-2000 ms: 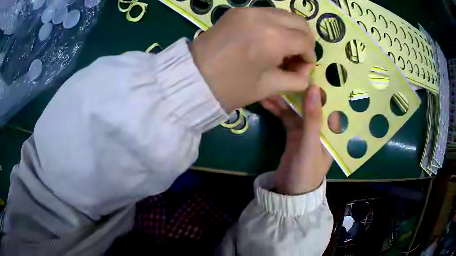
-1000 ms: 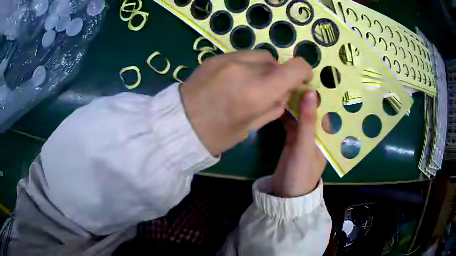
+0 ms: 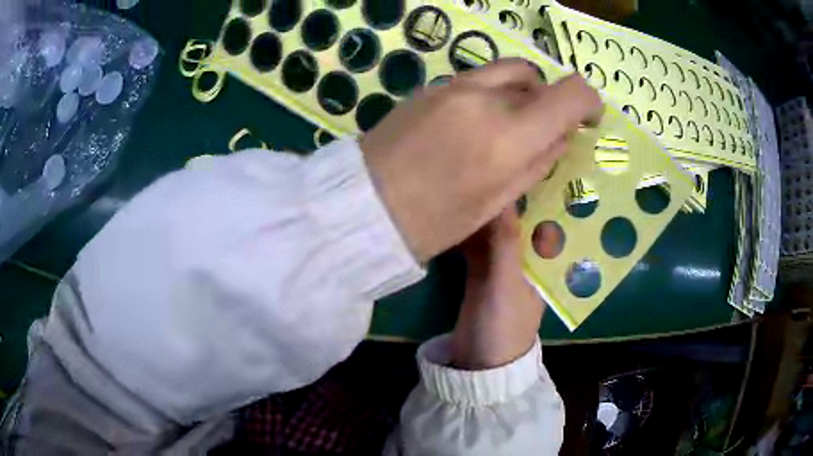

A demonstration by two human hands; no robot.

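Note:
The die-cut yellow adhesive sheet (image 3: 615,196) lies diagonally, its near end raised off the table; dark green shows through many holes, and some show yellow lines or loops. My left hand (image 3: 481,156) is over the sheet, palm down, fingers bent together at its right edge; whether it holds anything is hidden. My right hand (image 3: 499,276) is under the near end and grips its left edge; its thumb is hidden by my left hand, and skin shows through one hole. Thin yellow waste rings (image 3: 208,84) lie left of the sheet.
A clear plastic bag (image 3: 85,134) of whitish discs is at the left. A stack of unweeded sheets (image 3: 664,89) is behind the held sheet, with whitish strips (image 3: 758,196) at the far right. The glossy green table (image 3: 686,298) has a curved front edge.
The sheet has shifted left and slightly down with my right hand. My left hand's fingers have moved right, to the sheet's far edge.

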